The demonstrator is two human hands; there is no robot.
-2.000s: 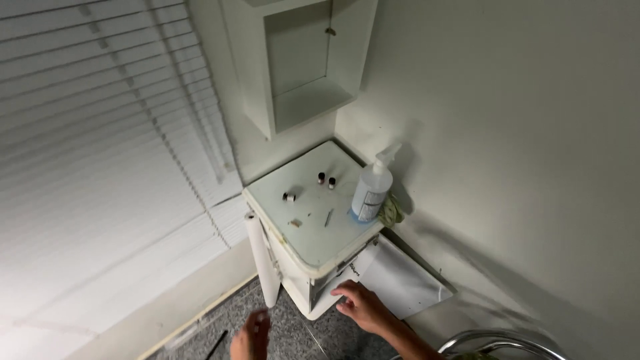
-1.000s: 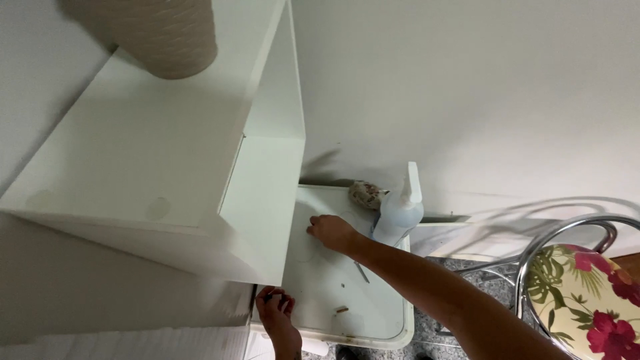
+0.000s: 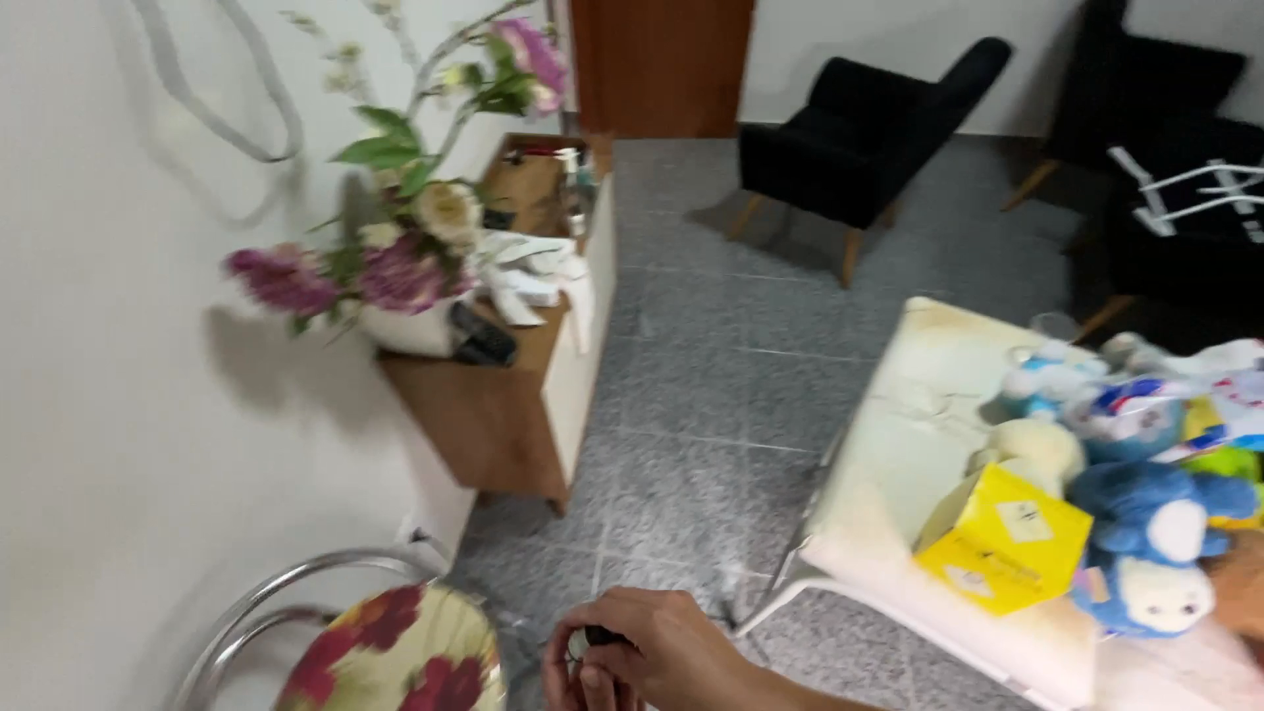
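Observation:
At the bottom centre, my right hand point(image 3: 671, 632) and my left hand point(image 3: 588, 686) are together, with their fingers around small bottles point(image 3: 598, 637). A black cap and a pale rounded part show between the fingers; the rest is covered, so how many there are cannot be told. My left hand is partly hidden behind the right and cut off by the lower edge. Left of the hands is a chair seat point(image 3: 425, 642) with a red floral cover.
A wooden sideboard point(image 3: 474, 415) with a flower arrangement point(image 3: 410, 262) and white cloth point(image 3: 533, 272) stands along the left wall. At right, plush toys point(image 3: 1155, 504) and a yellow box point(image 3: 1007, 543) lie on a pale padded table point(image 3: 869, 494). A black armchair point(image 3: 849, 138) stands farther back.
The view has swung from the white cabinet and spray bottle to the wider room. My hands, apart over the cabinet top one second ago, are now together around the small bottles.

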